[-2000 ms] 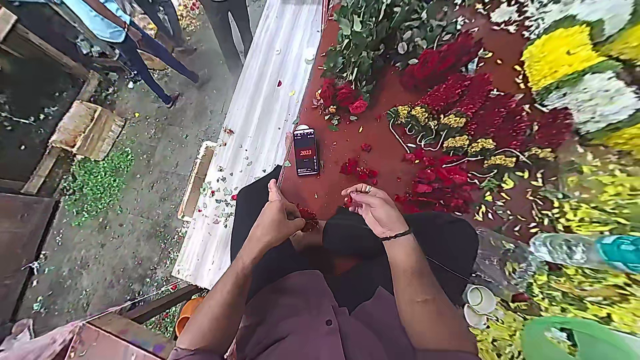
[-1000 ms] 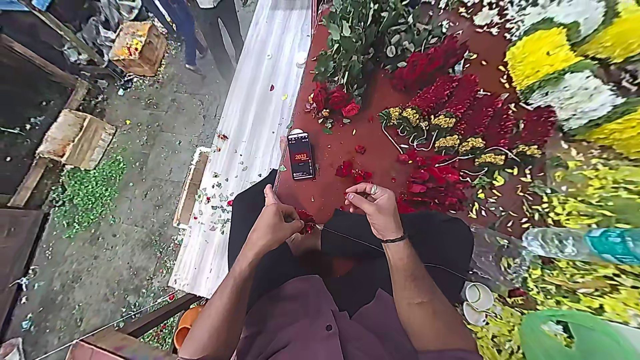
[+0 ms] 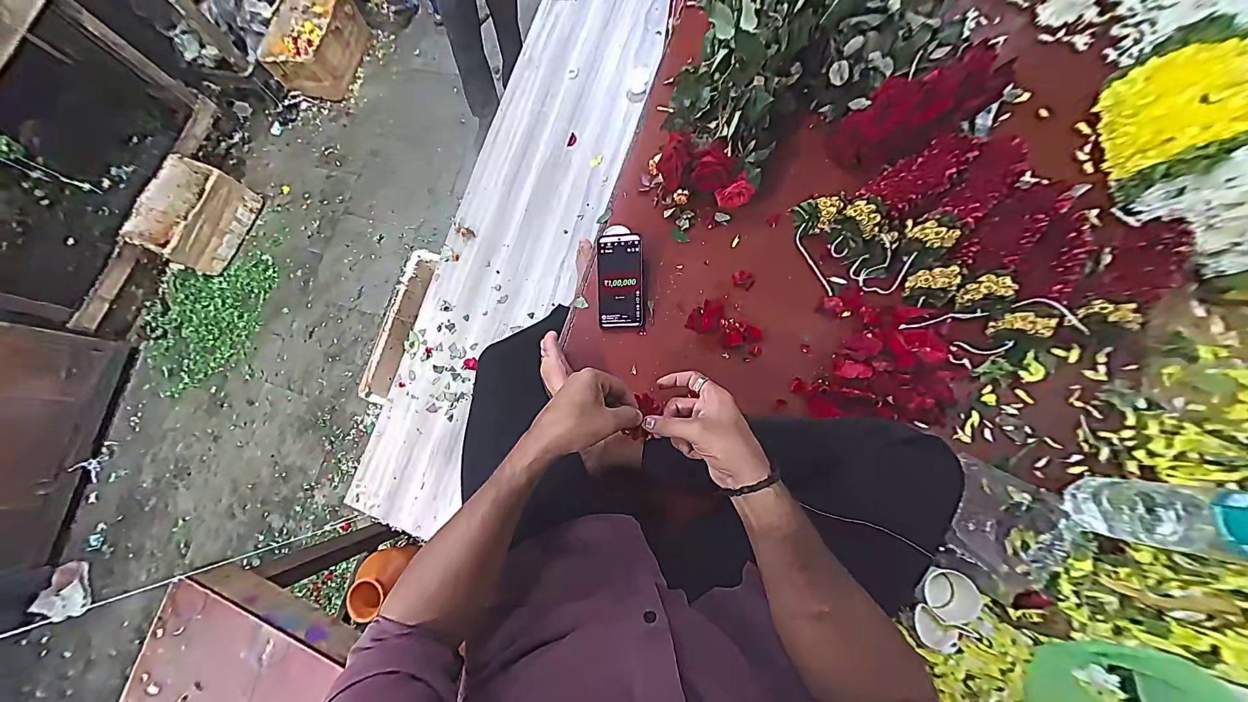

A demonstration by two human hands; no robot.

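My left hand [image 3: 590,409] and my right hand [image 3: 710,429] meet above my crossed legs, fingertips almost touching. Between them show small red petals [image 3: 645,403], partly hidden by the fingers of my left hand, which pinch there. The fingertips of my right hand are pinched too, but what they hold is too small to tell. A thin thread [image 3: 868,526] runs from near my right wrist across my dark trousers. Beyond my hands lie loose red petals [image 3: 721,322] and a smartphone [image 3: 620,283] with its screen lit. A heap of red petals [image 3: 882,370] lies to the right.
Red garlands with yellow flower tufts [image 3: 933,232], red roses [image 3: 710,168] and leafy stems [image 3: 746,78] cover the far side. At right are a plastic bottle [image 3: 1141,512], white cups [image 3: 951,597] and a green plastic container [image 3: 1121,673]. A white corrugated sheet [image 3: 517,214] borders the left.
My right hand has moved left and in to my left hand; one second ago they were apart. The phone's screen shows a different picture.
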